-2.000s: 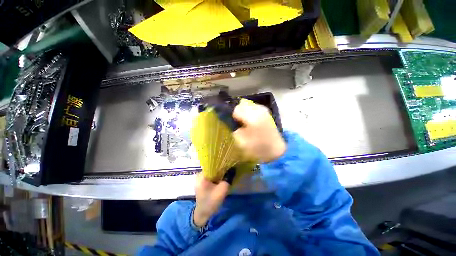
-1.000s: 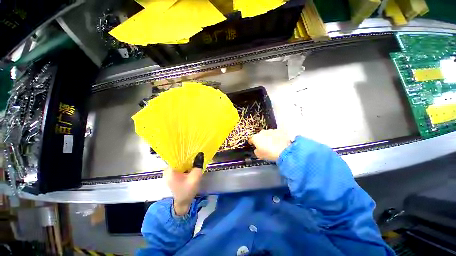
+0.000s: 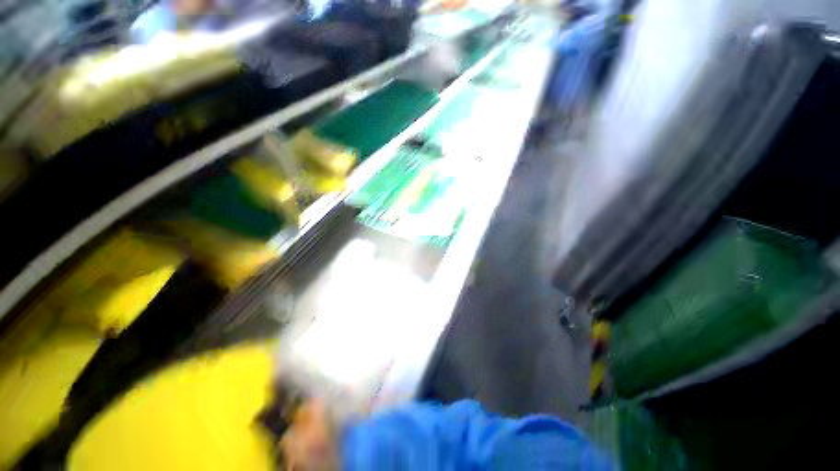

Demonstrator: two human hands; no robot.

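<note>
The view is tilted and strongly blurred. A wide fan of yellow strips [image 3: 184, 414] fills the lower left, cut off by the bottom edge. My right hand [image 3: 310, 437] is at the bottom, just right of the fan, small and blurred below a blue sleeve. A dark patch lies between the fan and this hand; what it is I cannot tell. Whether my right hand holds anything is not clear. My left hand is out of the picture.
The line runs away to the upper right, with a green circuit board [image 3: 414, 198] on it. Yellow strips in a black bin [image 3: 138, 340] are at left, yellow stacks [image 3: 322, 161] on the shelf. A green container [image 3: 718, 304] stands right. Blue-clothed people [image 3: 580, 55] are far off.
My view has swung to the right along the line. The fan and my right hand now show at the bottom left. My left hand and most of the tray of slivers have left the picture.
</note>
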